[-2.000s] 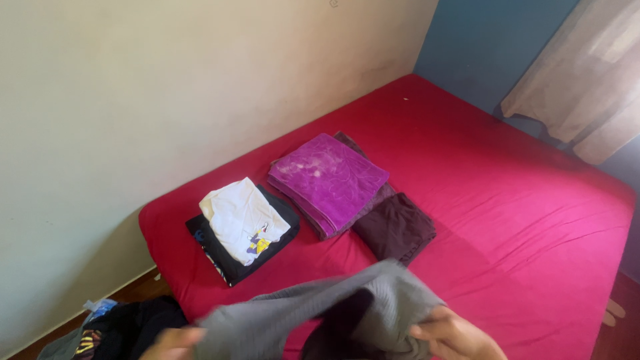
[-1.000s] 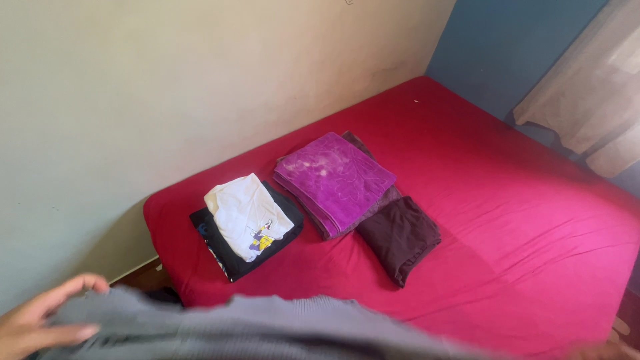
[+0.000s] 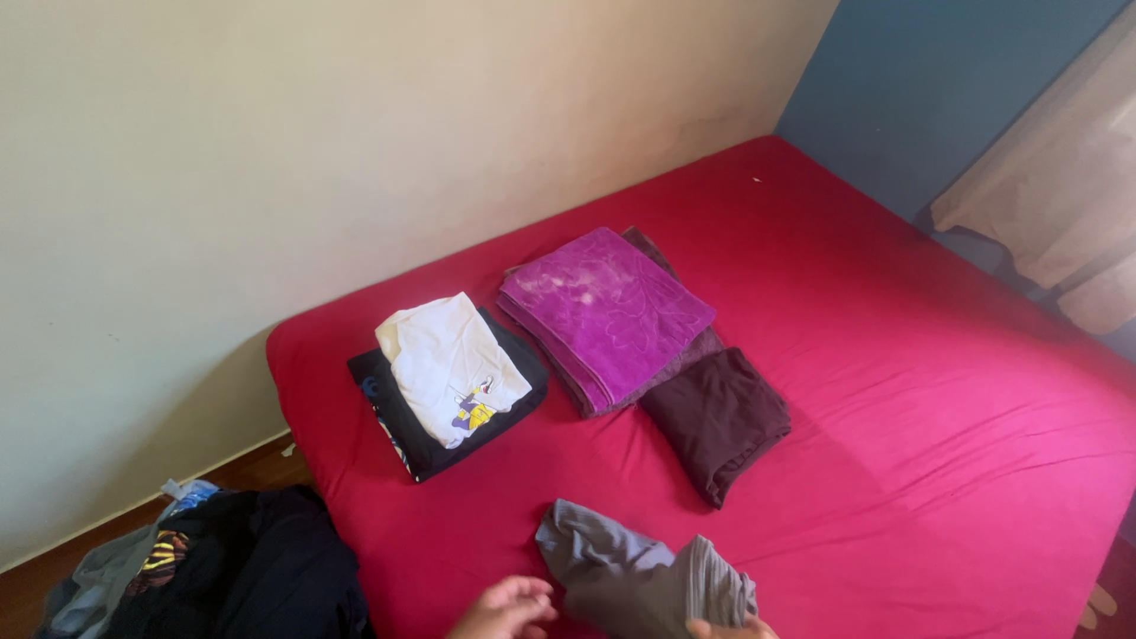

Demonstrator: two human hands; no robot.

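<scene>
A grey ribbed cloth garment (image 3: 630, 568) lies bunched on the red bedsheet at the bottom of the view. My right hand (image 3: 732, 628) grips its right part, with only the thumb and some fingers in view. Just left of the garment is my left hand (image 3: 510, 608), its fingers curled loosely and seemingly holding nothing. Farther up the bed, a folded white printed garment (image 3: 453, 364) rests on folded black clothing (image 3: 435, 461). To its right, a folded purple velvety cloth (image 3: 612, 311) tops a stack, and a folded dark brown garment (image 3: 719, 417) touches that stack's lower right edge.
The bed's red sheet (image 3: 887, 355) runs along a pale wall (image 3: 355, 133). A heap of dark and grey clothes (image 3: 257, 568) is beside the bed at lower left. A light curtain (image 3: 1056, 169) hangs at the right by a blue wall (image 3: 923, 80).
The grey garment, stretched wide between my hands two seconds ago, is now bunched up low on the bed. My left hand has moved right from the left edge and has let go of the cloth.
</scene>
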